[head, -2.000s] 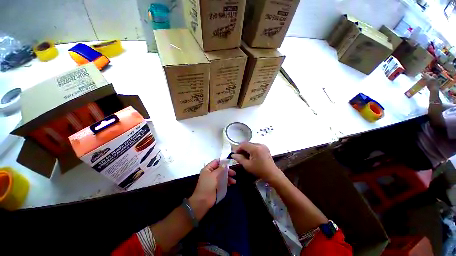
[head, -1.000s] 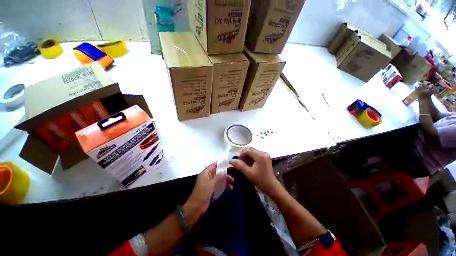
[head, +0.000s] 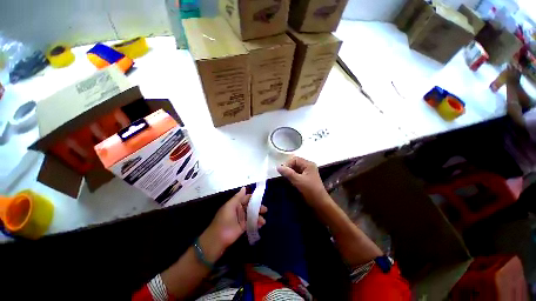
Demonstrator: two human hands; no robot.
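A whitish tape roll [head: 285, 140] lies flat near the table's front edge. A pale tape strip [head: 255, 211] hangs down over the edge below the roll. My left hand [head: 233, 214] is at the strip, fingers around its side, below the table edge. My right hand [head: 302, 176] is just below the roll with thumb and index finger pinched together near the strip's upper part; whether they hold anything is too small to tell. An orange and black retail box [head: 154, 157] stands to the left of the hands.
An open inner carton [head: 88, 100] with orange boxes is at left. Closed cartons [head: 222, 88] are stacked behind the roll. Tape dispensers lie at left [head: 111, 57] and right [head: 445, 104]. A large open carton [head: 405, 217] is below the table at right. Another person's arm [head: 517, 94] is far right.
My hands have moved apart. The left is lower with more of the strip showing, and the right is up near the roll. The small dark thing earlier at my right fingertips no longer shows.
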